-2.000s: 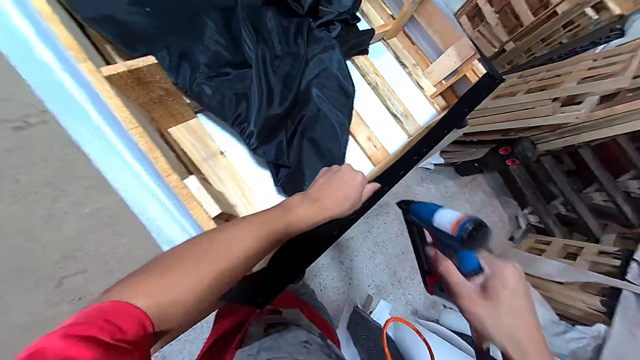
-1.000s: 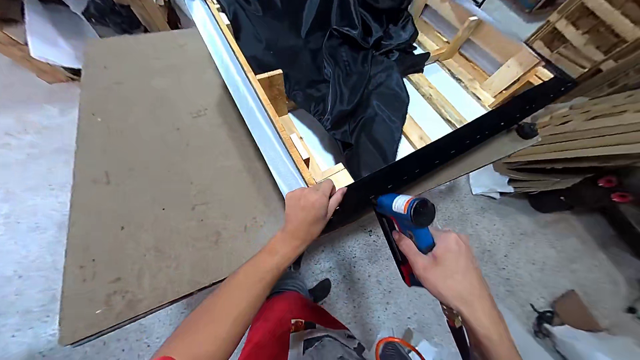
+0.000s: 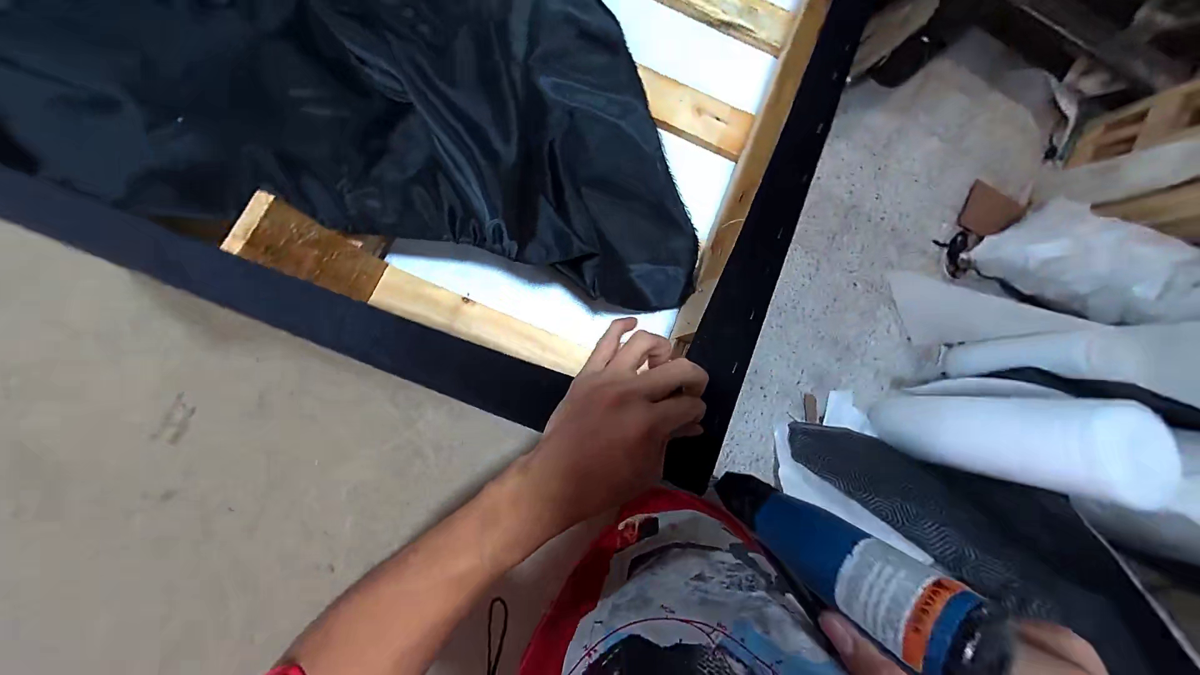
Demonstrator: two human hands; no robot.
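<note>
A wooden frame [image 3: 469, 317] edged with black fabric [image 3: 375, 349] has its near corner close to my body. My left hand [image 3: 623, 412] rests on that corner, fingers curled over the fabric edge. In my right hand [image 3: 937, 652], at the lower right, is a blue pneumatic stapler [image 3: 825, 548], its nose beside the corner's outer side; most of this hand is cut off or hidden. Loose shiny black cloth [image 3: 525, 141] lies bunched over the frame's slats. Staples show along the black strip [image 3: 783, 216] on the right side.
A large flat board [image 3: 187, 450] lies at the left. White rolls [image 3: 1031, 445] and dark patterned material [image 3: 947, 506] are at the lower right. A plastic-wrapped bundle [image 3: 1106, 258] and wooden pallet pieces [image 3: 1144, 131] stand farther right on the speckled floor.
The frame's left side, pale a second ago, now has dark fabric along it. My left hand remains near the corner, and the stapler has moved off the black strip. The view has turned and come closer.
</note>
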